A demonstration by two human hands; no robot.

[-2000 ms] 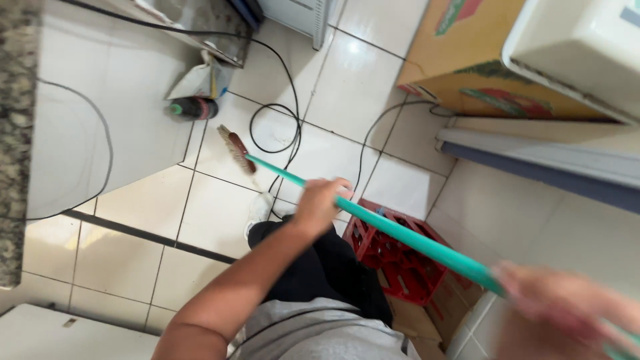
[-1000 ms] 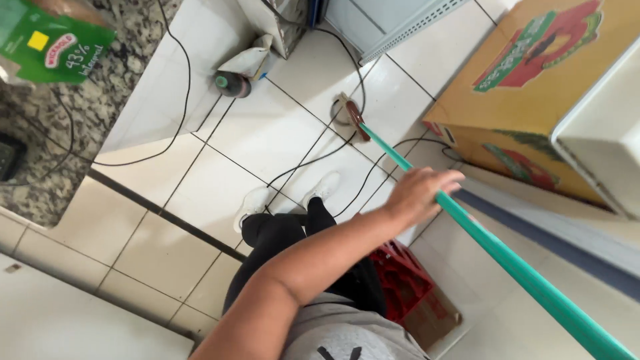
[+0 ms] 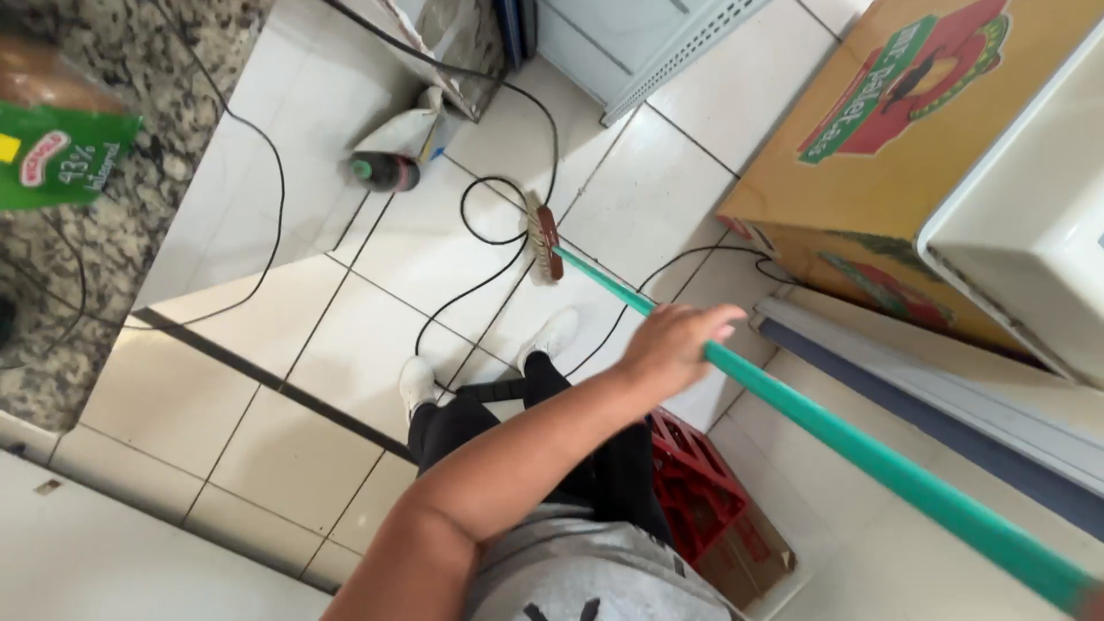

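Note:
My left hand [image 3: 677,349] is closed around the green handle [image 3: 862,448] of a broom, partway along it. The handle slants from the lower right edge up to a brown broom head [image 3: 545,237], whose pale bristles face left on the tiled floor. The bristles are against or very near a loop of black cable [image 3: 466,211]. Of my right hand [image 3: 1090,602] only a sliver of skin shows at the lower right corner, by the handle's near end; its fingers are out of view.
A dark bottle [image 3: 388,172] and a pale bag [image 3: 405,129] stand by the white cabinet side. Black cable runs across the floor near my white shoes [image 3: 417,384]. Cardboard boxes [image 3: 828,112] and a white basin [image 3: 1035,198] are at right, a red crate [image 3: 690,483] below, a granite counter [image 3: 172,147] at left.
The broom head was left of the cable loop, near the bottle, two seconds ago; now it is on the loop's right side. My right hand has gone almost out of view. The view has shifted.

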